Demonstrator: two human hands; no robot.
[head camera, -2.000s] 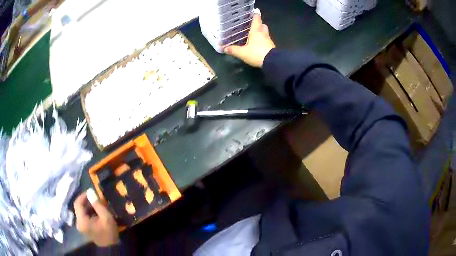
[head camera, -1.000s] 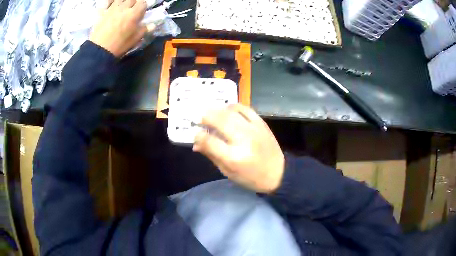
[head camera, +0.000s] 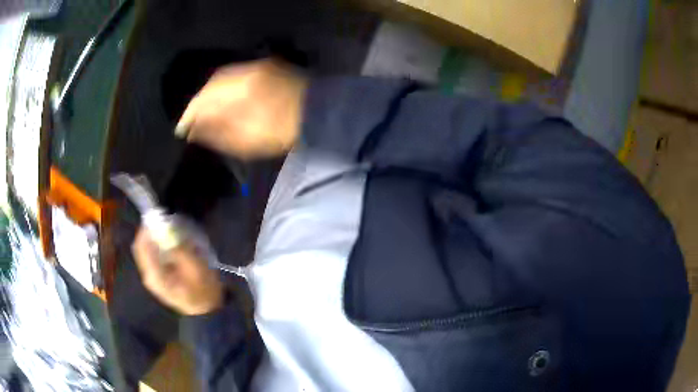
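My left hand (head camera: 177, 269) is closed around a bagged white cord (head camera: 163, 230) in front of my body, off the bench edge. Clear plastic sticks out past the fingers and a thin white strand trails towards my clothing. The orange fixture (head camera: 75, 200) is at the left on the bench, with a white socket housing (head camera: 74, 243) lying in it. My right hand (head camera: 249, 109) is blurred, above the left hand in the picture and apart from the fixture; whether its fingers hold anything cannot be told.
The bagged cord bundle (head camera: 47, 329) lies on the bench at lower left. The parts tray (head camera: 29, 103), blurred, is at the left edge, beside a mallet's thin shaft (head camera: 80, 63). Brown cartons (head camera: 490, 27) stand at the top and right.
The view has turned, so the bench is now at the left. My left hand has come from the cord pile with a bagged cord. My right hand has left the housing, which now lies in the fixture.
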